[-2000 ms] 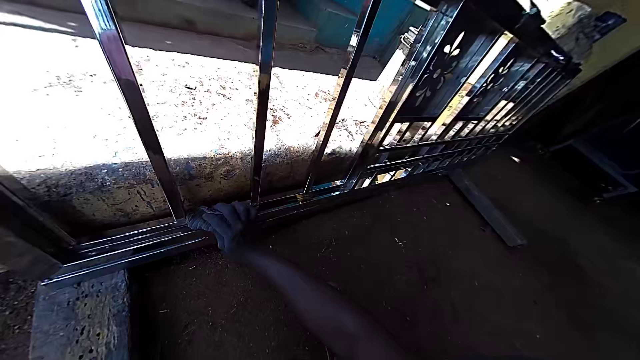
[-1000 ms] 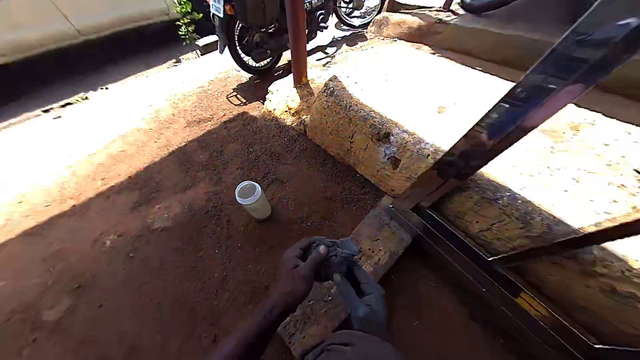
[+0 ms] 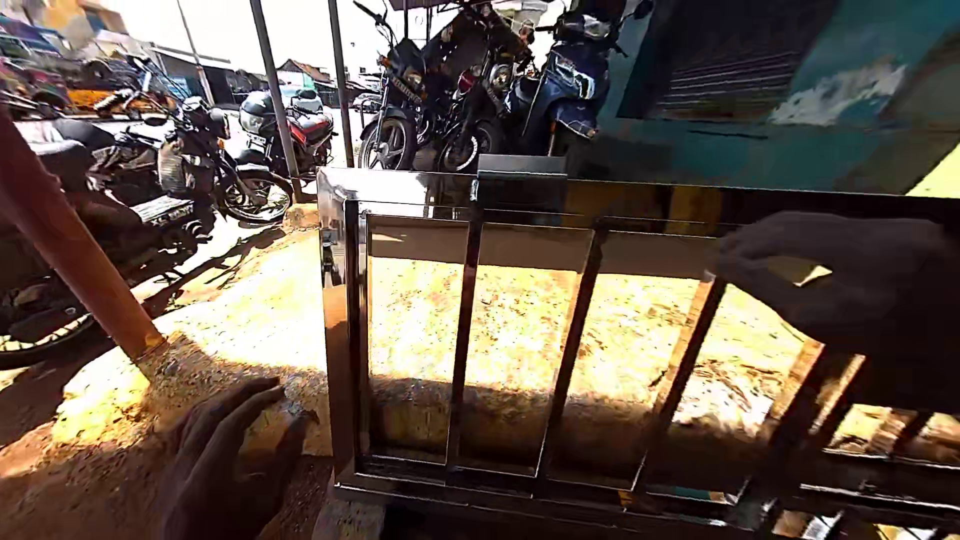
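Note:
A shiny metal gate or railing panel [image 3: 337,375] with upright bars stands in front of me, its lower left corner above a stone or concrete block [image 3: 349,519]. Over the top rail sits a flat grey metal piece [image 3: 523,166]. My left hand [image 3: 236,450] is low, left of the panel's end post, fingers apart and nothing seen in them. Dark and in shadow, my right hand [image 3: 825,262] is at the upper rail on the right, its fingers curved with a small gap of light; whether it grips the rail or holds anything is unclear.
A slanting rust-red post [image 3: 82,255] rises on the left, its foot in a rough masonry ledge [image 3: 247,300] that runs behind the panel. Motorcycles [image 3: 255,187] and a blue scooter [image 3: 574,82] are parked beyond. A teal wall [image 3: 697,157] stands behind on the right.
The view has swung up from the ground to the panel and street. My hands, together over the block one second ago, are now far apart, one on each side of the panel's left part.

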